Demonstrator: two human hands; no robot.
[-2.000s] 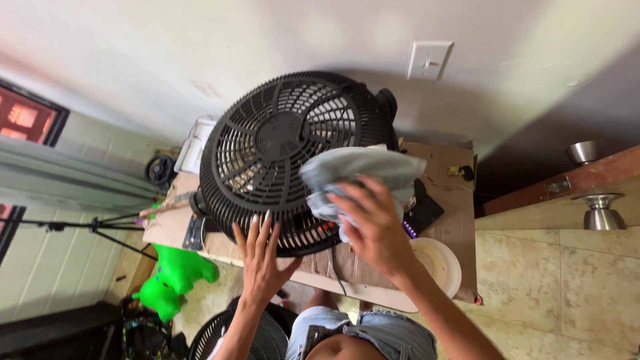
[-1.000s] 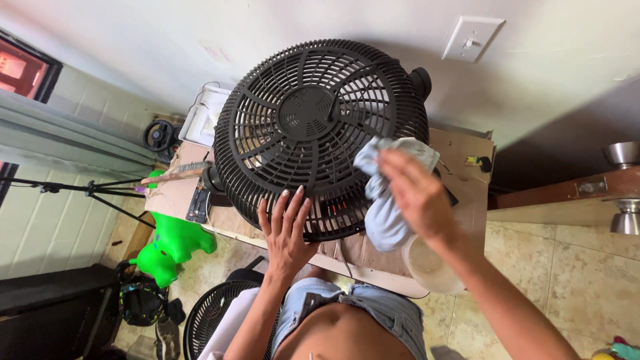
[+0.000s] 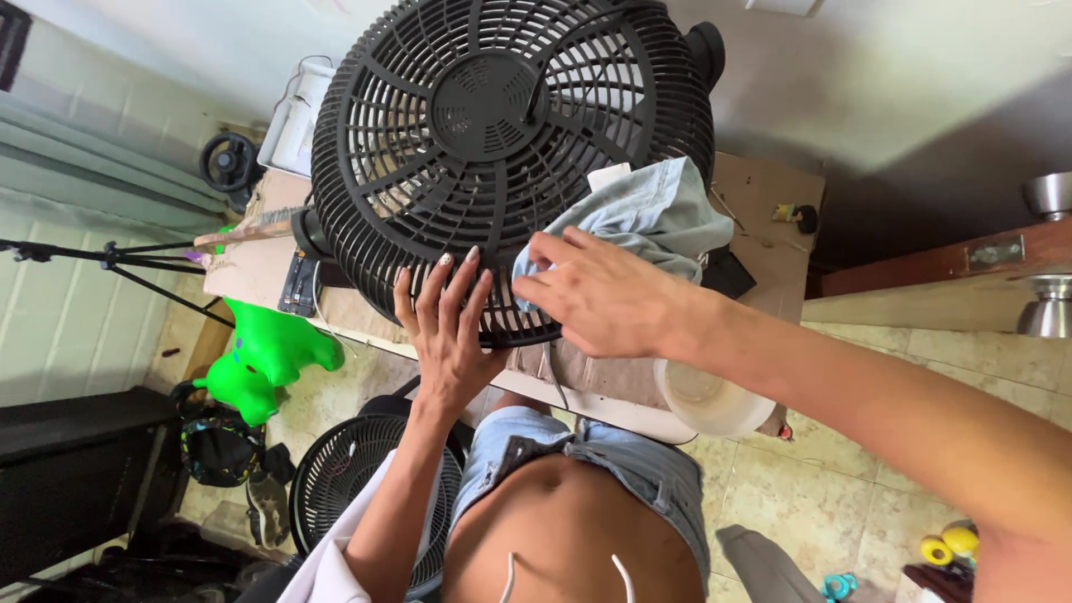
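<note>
A large black plastic fan with a round slatted grille (image 3: 490,105) stands on a cardboard-covered table (image 3: 762,197). My left hand (image 3: 448,327) rests with spread fingers on the lower edge of the grille and grips nothing else. My right hand (image 3: 603,293) holds a light blue-grey cloth (image 3: 662,209), pressing it on the grille's lower right rim, just right of my left hand. Part of the cloth drapes over the fan's side. A round translucent plastic container (image 3: 712,402) sits at the table's near edge, under my right forearm.
A second black fan grille (image 3: 352,469) lies low at left, near a green inflatable toy (image 3: 268,352). A black tripod (image 3: 126,260) stands left. A white tray (image 3: 297,117) is behind the fan. Right is a door edge with metal knobs (image 3: 1045,306). A black object (image 3: 729,275) lies beside the cloth.
My right hand has moved with the cloth from the fan's right side to the lower rim, closer to my left hand. My left hand stays on the grille. The view is nearer to the fan.
</note>
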